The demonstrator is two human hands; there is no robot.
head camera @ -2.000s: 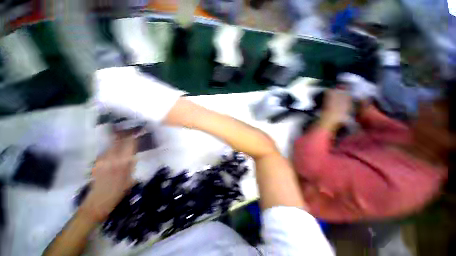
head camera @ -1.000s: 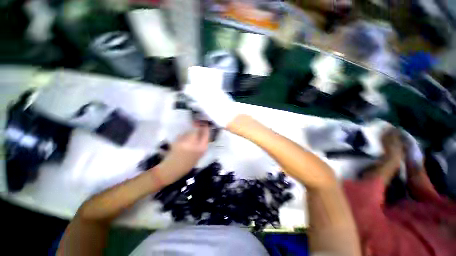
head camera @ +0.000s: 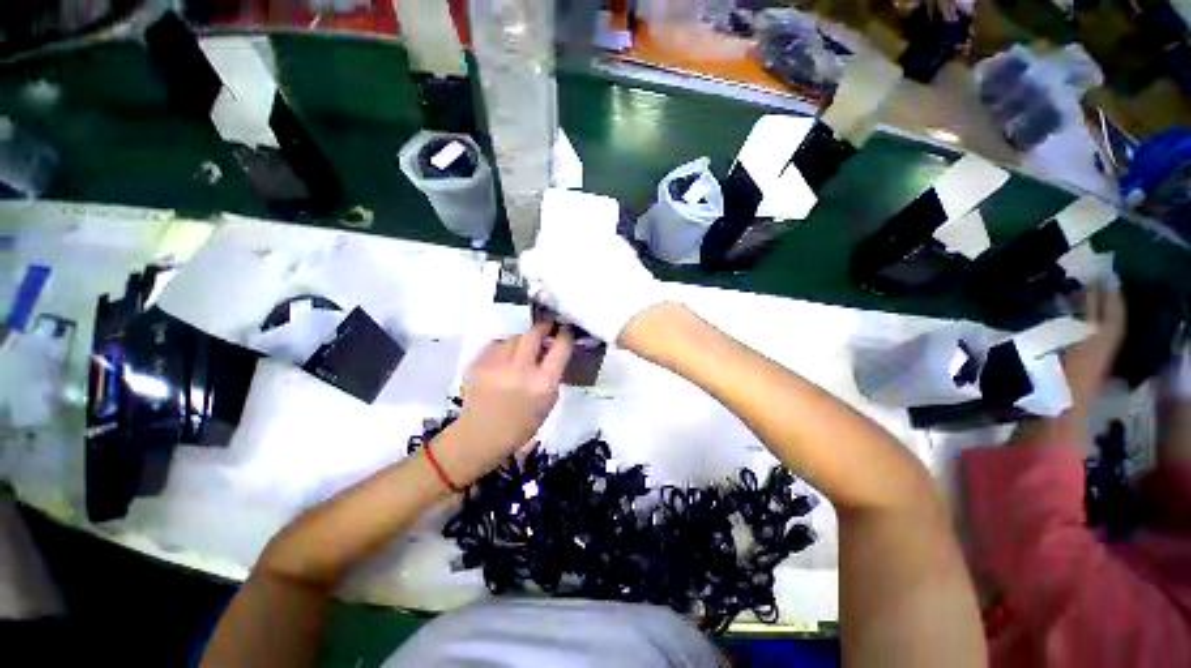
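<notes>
My right hand (head camera: 594, 268), in a white knit glove, is at a black retail box (head camera: 583, 360) with a white flap upright beside the glove. My bare left hand (head camera: 513, 385), with a red string bracelet, has its fingertips at the box's near opening on something small and dark; I cannot tell what. The fingers hide most of the box. A large heap of black coiled USB charging cables (head camera: 627, 529) lies nearest me on the white bench. Another open retail box (head camera: 354, 355) lies to the left, its flap spread.
Glossy black blocks (head camera: 131, 385) stand at the left. Wrapped cylinders (head camera: 451, 183) and open boxes stand on the green conveyor (head camera: 627, 118). A metal post (head camera: 516, 118) rises behind my hands. At the right a person in red sleeves (head camera: 1045, 548) works near a bagged unit (head camera: 908, 365).
The view has swung left and sharpened, so the bench sits further right and the glossy blocks show. Both hands stay together at the box.
</notes>
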